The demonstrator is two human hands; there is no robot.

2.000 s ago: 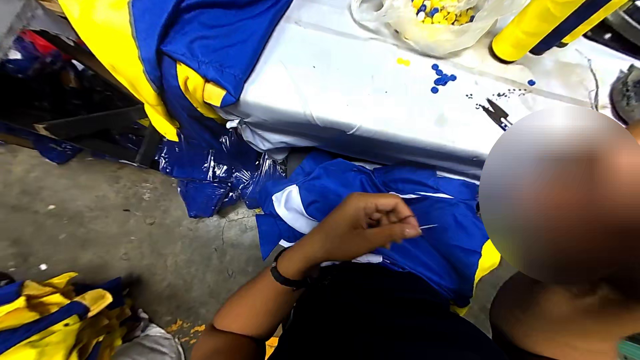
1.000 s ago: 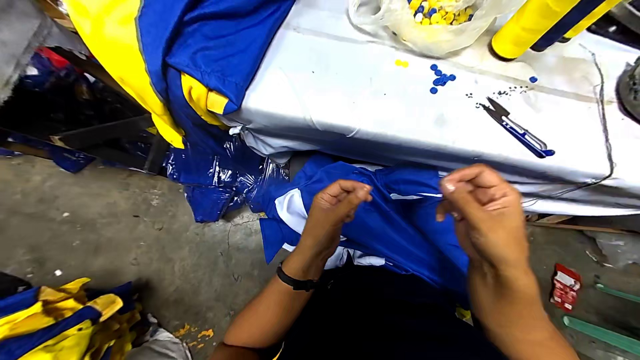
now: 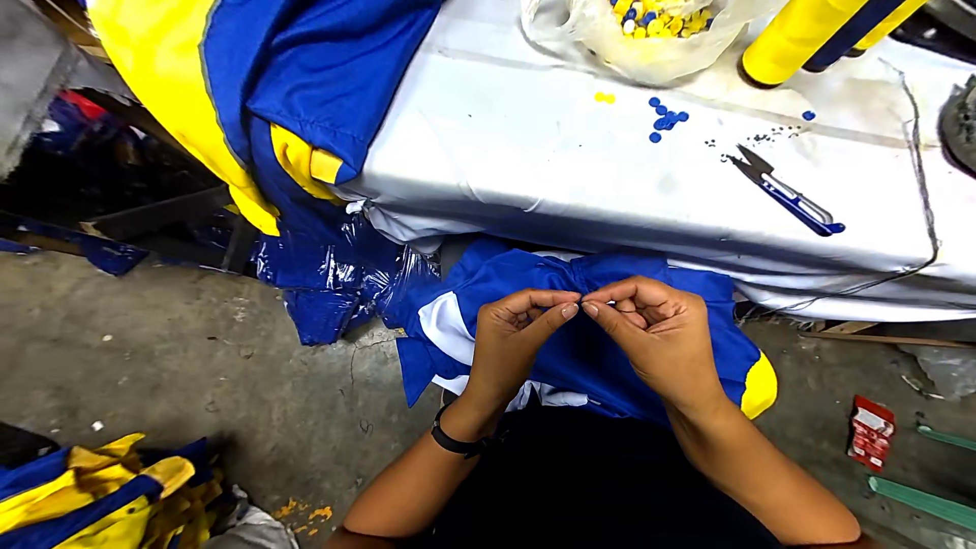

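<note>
My left hand (image 3: pixel 526 328), with a black band at its wrist, and my right hand (image 3: pixel 656 328) meet fingertip to fingertip. Thumb and forefinger of each are pinched together. What lies between them is too small to tell; a thin needle-like item showed at the fingertips earlier. Beneath both hands, a blue garment (image 3: pixel 610 381) with white parts and a yellow end rests over the lap. Thread snips (image 3: pixel 789 191) with blue handles lie on the white-covered table (image 3: pixel 503 145), near small dark bits and blue buttons (image 3: pixel 667 120).
A plastic bag (image 3: pixel 648 61) of yellow, blue and white buttons stands at the table's back, beside yellow and navy rolls (image 3: pixel 801 38). Blue and yellow cloth (image 3: pixel 328 69) hangs over the left edge. More garments (image 3: pixel 99 496) lie low left. A red packet (image 3: pixel 871 433) is on the floor.
A blurred person at the right, seen two seconds ago, is out of view. My right hand came into view, and both hands have moved together until their fingertips meet.
</note>
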